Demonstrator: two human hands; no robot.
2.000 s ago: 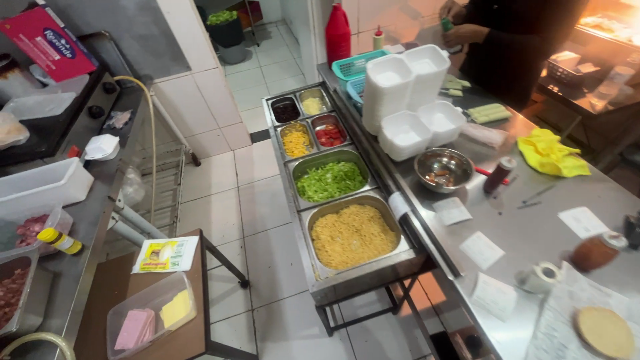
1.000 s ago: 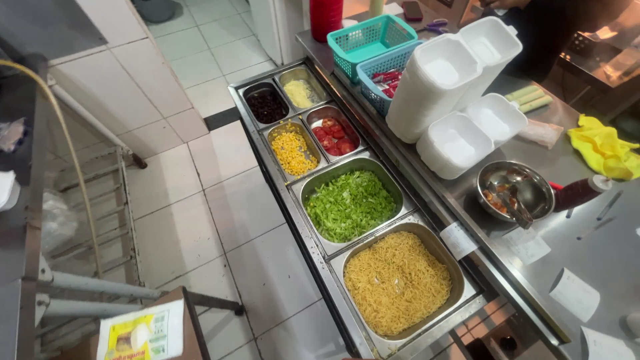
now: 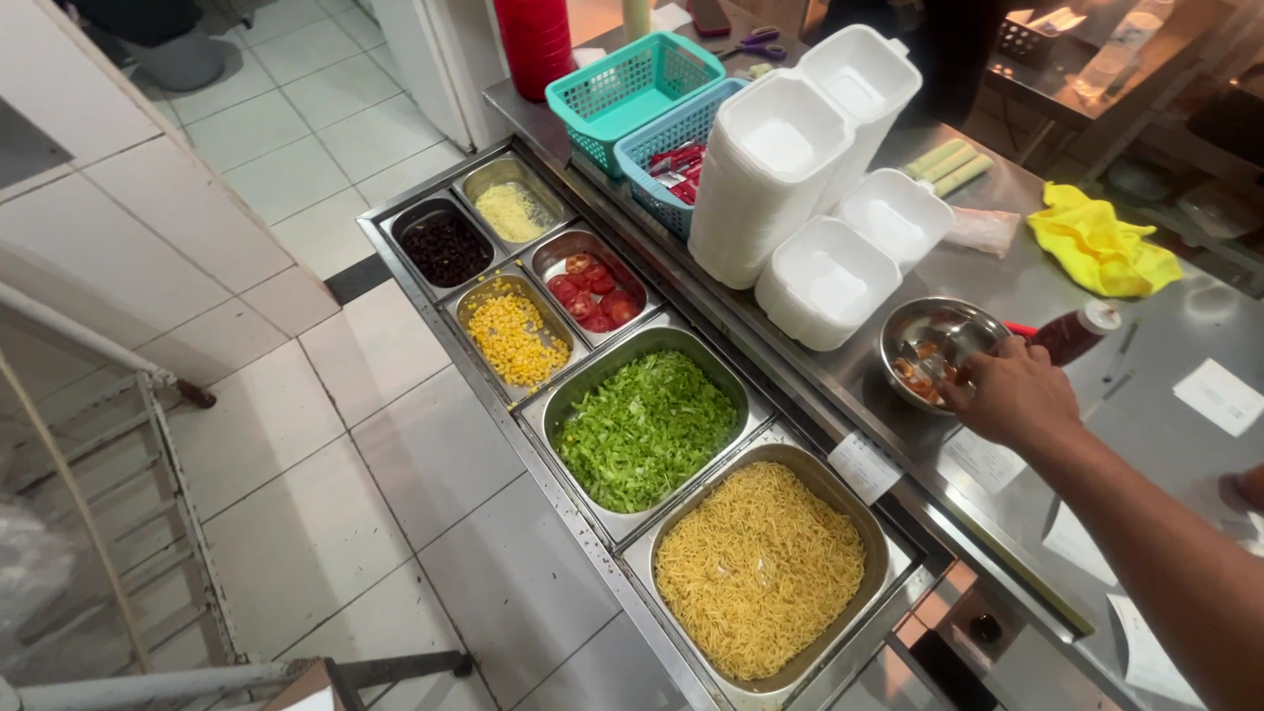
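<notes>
My right hand (image 3: 1017, 390) reaches in from the right edge, palm down, with its fingers over and inside the rim of a small steel bowl (image 3: 892, 341). Bits of reddish-brown food (image 3: 923, 367) and what looks like a metal utensil lie in the bowl; whether my fingers grip the utensil is hidden. Just behind the hand, a dark red sauce bottle (image 3: 1071, 336) with a pale cap lies on the steel counter, beside a red handle. Stacked white foam clamshell boxes (image 3: 770, 178) stand left of the bowl, with another open foam box (image 3: 834, 276) nearer it. My left hand is out of view.
A steel rail holds pans of shoestring potatoes (image 3: 760, 573), shredded lettuce (image 3: 647, 430), corn (image 3: 513, 336), tomato slices (image 3: 592, 291), dark food (image 3: 441, 245) and shredded cheese (image 3: 512, 209). Plastic baskets (image 3: 632, 84), a yellow cloth (image 3: 1101, 242) and paper slips (image 3: 1220, 395) are on the counter.
My right hand has come into view and is now at the steel bowl, where no hand was a second ago. The view has swung away from the left-hand counter.
</notes>
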